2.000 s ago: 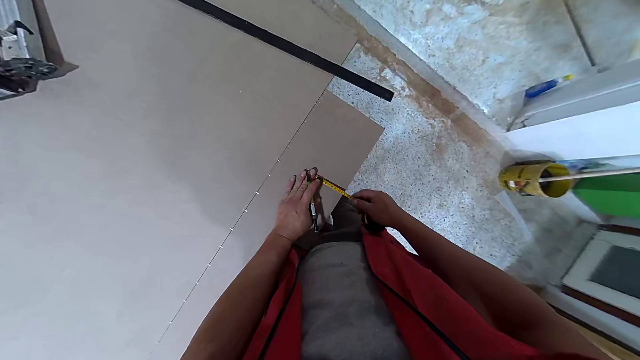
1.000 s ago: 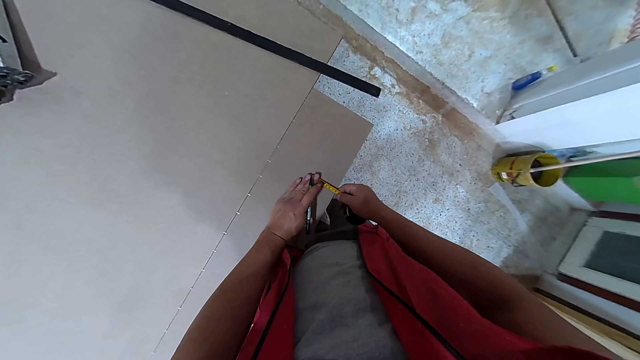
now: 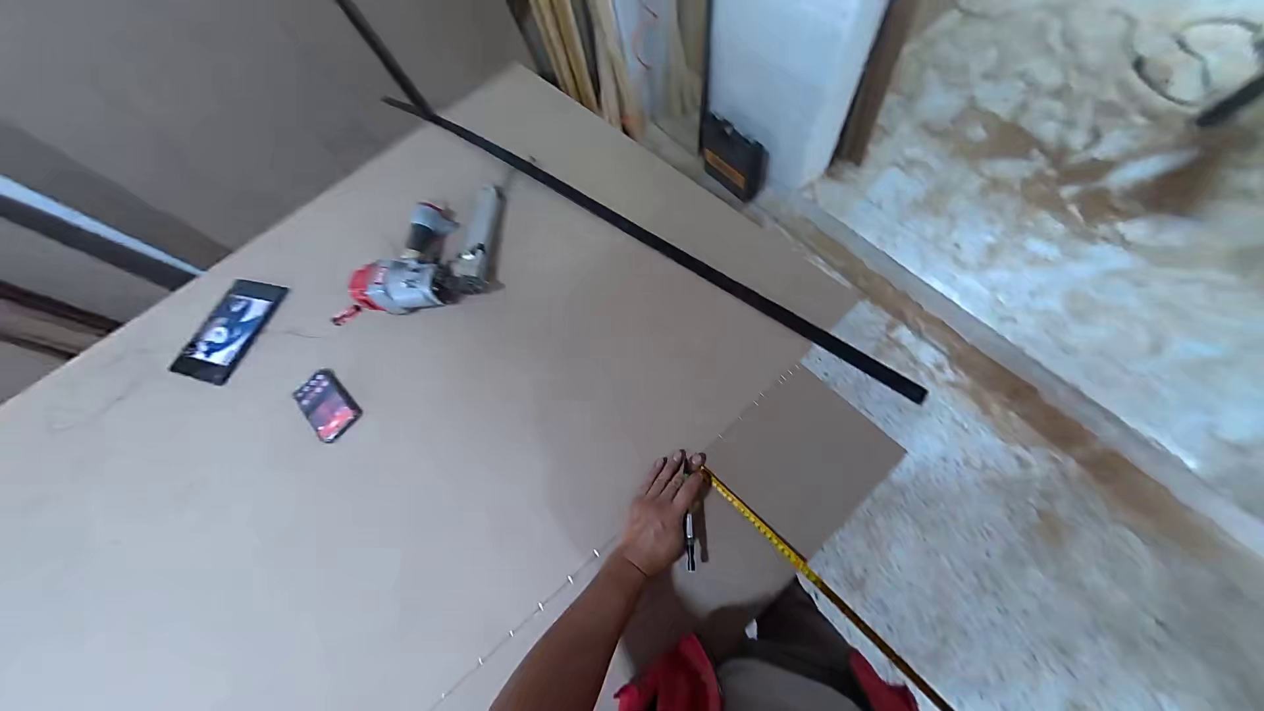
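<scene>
My left hand (image 3: 660,521) lies on the beige board (image 3: 474,494), near the seam marked by a row of small staples, its fingertips at the end of a yellow tape measure (image 3: 755,521). A pen-like tool (image 3: 690,541) sticks out from under the fingers. The tape runs from there down to the right, over the board's edge and the speckled floor (image 3: 948,563), and leaves the frame at the bottom. My right hand is not in view. A long black strip (image 3: 691,265) lies across the board, its near end overhanging the floor.
A pneumatic nail gun (image 3: 400,284), a phone (image 3: 229,331) and a small card-like pack (image 3: 328,405) lie on the board at the left. Beyond its far edge are wooden strips (image 3: 573,59), a black case (image 3: 733,158) and a white post (image 3: 790,89).
The tape measure is pulled out much longer, toward the lower right. My right hand has left the frame, while my left remains at the tape's end. The view has swung markedly.
</scene>
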